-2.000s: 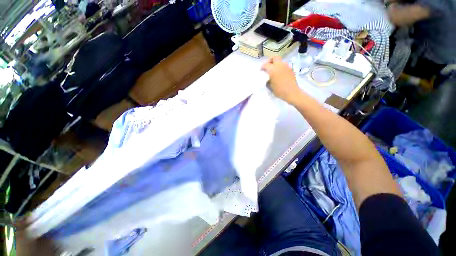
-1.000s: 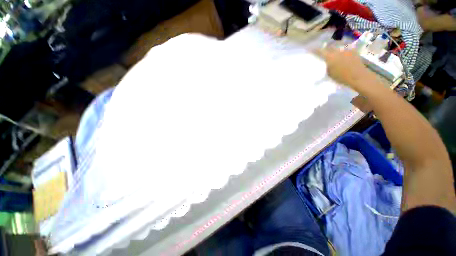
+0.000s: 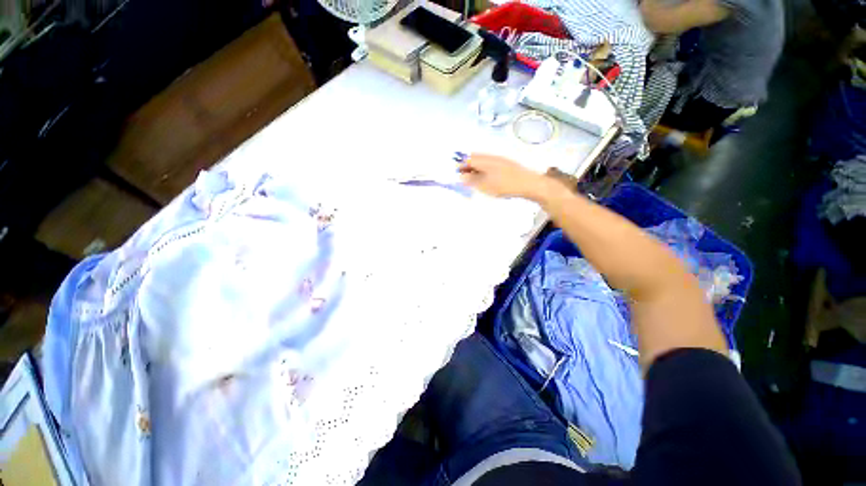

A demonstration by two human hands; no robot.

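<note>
A pale blue-white floral dress (image 3: 237,294) lies spread over the table, with fine gathers below a lace band at the left. Its wide white eyelet hem, with a scalloped edge, runs along and over the near table edge. My right hand (image 3: 503,177) is on the white cloth at its right end, fingers curled on it where a narrow bluish fold meets the hand. A small dark thing (image 3: 461,157) shows at the fingertips; it may be the snips. My left hand is not in view.
Boxes (image 3: 394,47) bearing a phone (image 3: 437,28), a spray bottle (image 3: 498,95), a tape roll (image 3: 535,127) and a white power strip (image 3: 570,95) are at the far right end. Blue bins (image 3: 617,204) hold garments. A clipboard (image 3: 38,408) is lower left. Another person (image 3: 741,47) is upper right.
The lifted, billowing white cloth has come down flat, and floral fabric and gathers now show. My right hand has moved left in the picture. The view has shifted.
</note>
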